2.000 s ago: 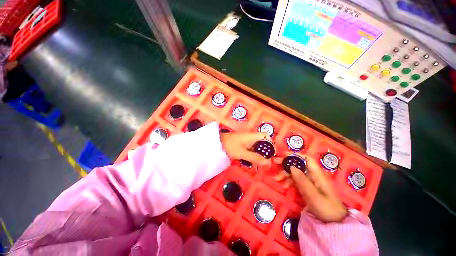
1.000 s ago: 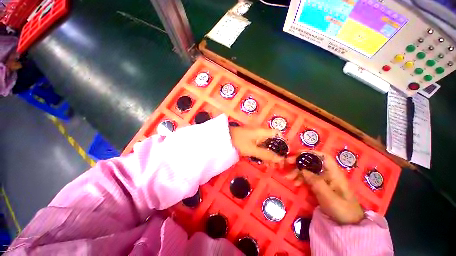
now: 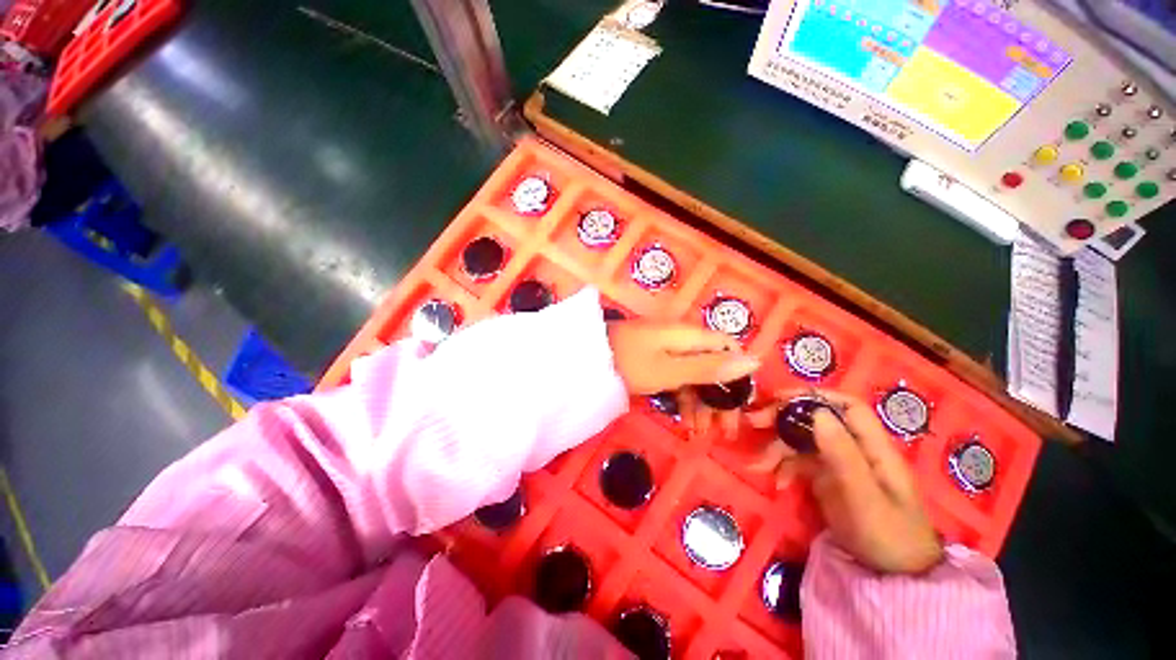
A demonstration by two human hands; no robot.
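Observation:
My left hand [image 3: 677, 368] holds a round part [image 3: 731, 391], dark face up, between its fingers over the tray's middle. My right hand [image 3: 867, 490] holds another round part [image 3: 806, 423], also dark face up, with a finger over its edge. The red compartment tray [image 3: 1019, 477] lies under both hands. Its far row holds round parts with light faces up, such as one light-faced part [image 3: 810, 352]. Nearer pockets hold parts with dark or reflecting faces, such as one dark-faced part [image 3: 628, 478]. My left sleeve hides several pockets.
A bench tester [image 3: 929, 77] stands beyond the tray on the green bench, with paper slips [image 3: 1094, 342] and a thin dark stick beside it. A label card [image 3: 604, 62] lies near the metal post [image 3: 467, 65]. Another person's sleeve [image 3: 18, 161] and a red tray [image 3: 110, 52] show at far left.
The pale marks seen on the two held parts are no longer visible; the left part is tilted and more covered by fingers. The view has shifted, so the tray sits slightly further right.

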